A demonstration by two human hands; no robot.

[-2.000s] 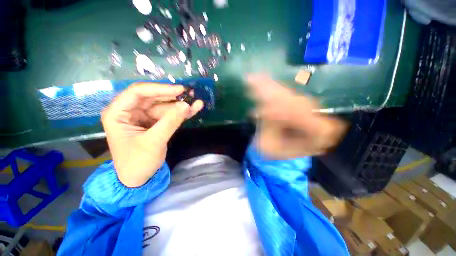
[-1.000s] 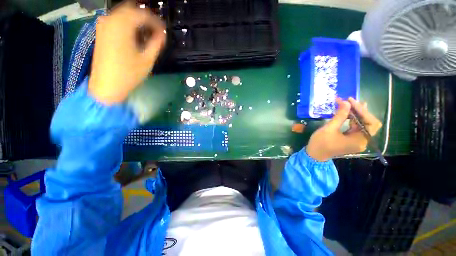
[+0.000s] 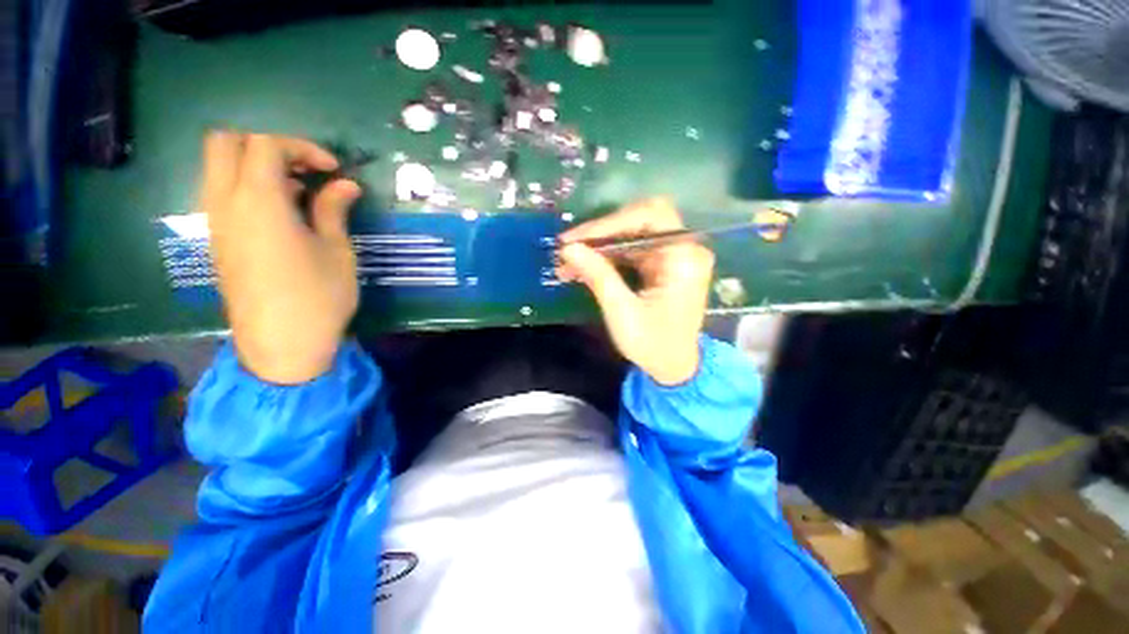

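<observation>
My left hand point(image 3: 282, 254) is over the left part of the blue backing sheet, thumb and forefinger pinched on a small dark component point(image 3: 332, 171). My right hand point(image 3: 650, 279) holds slim tweezers point(image 3: 675, 237), their rear end pointing right; the tips are at the right end of the backing sheet point(image 3: 501, 254), hidden by the fingers. The sheet has rows of small white squares and lies at the bench's front edge. A loose pile of small dark components point(image 3: 526, 112) lies behind it, with round white discs point(image 3: 417, 50) among them.
A blue parts bin point(image 3: 863, 105) holds white bits at right. A small tan piece point(image 3: 774, 223) lies in front of it. A fan point(image 3: 1075, 50) stands at far right. Black trays point(image 3: 105, 87) are at left, a blue stool point(image 3: 74, 434) below.
My left hand has come from the black trays at the back to the backing sheet, now with a dark component. My right hand has moved left from the bin to the sheet with the tweezers.
</observation>
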